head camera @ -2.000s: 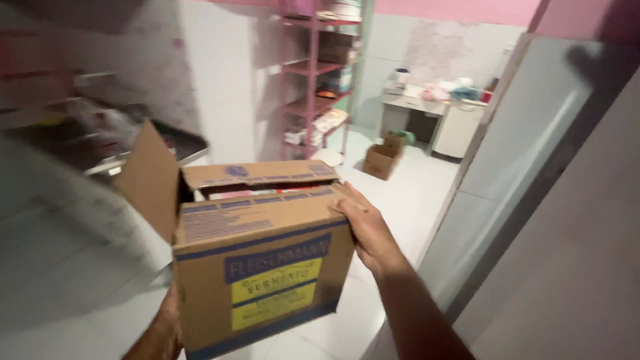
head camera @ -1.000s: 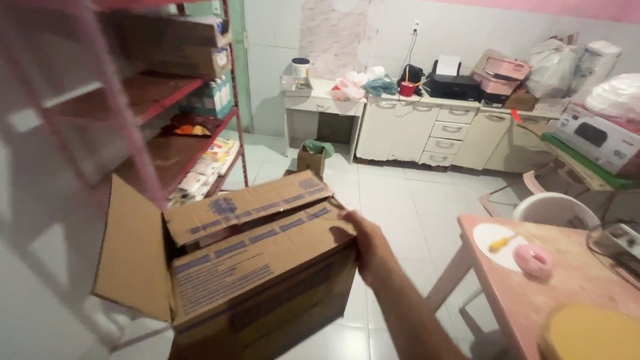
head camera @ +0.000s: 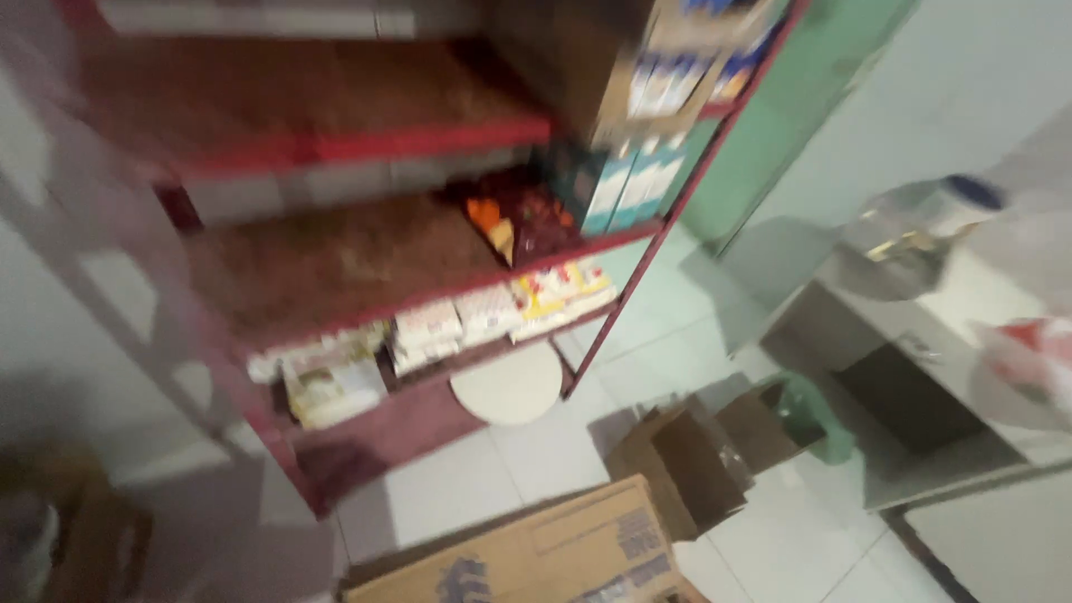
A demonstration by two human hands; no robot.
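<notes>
A cardboard box (head camera: 536,557) with blue print juts up from the bottom edge of the view, its lower part cut off. Only a sliver of my right hand (head camera: 690,591) shows, against the box's right edge and gripping it. My left hand is out of the picture. Beyond the box stands a red metal shelf rack (head camera: 335,151). Its lower levels carry white packets (head camera: 427,331), yellow-and-white packets (head camera: 565,289), a dark red packet (head camera: 532,218) and teal-and-white cartons (head camera: 628,188). Higher up on the right is an open carton (head camera: 662,84) of small packs.
Open cardboard boxes (head camera: 687,469), one with a green bag (head camera: 808,414), stand on the tiled floor right of the rack. A white round board (head camera: 511,381) is by the rack's foot. A light desk (head camera: 913,360) at the right holds a white-and-blue container (head camera: 963,205).
The view has swung left and down toward the rack, which now looks much nearer. The box sits lower in the view, and my right forearm has dropped out of sight.
</notes>
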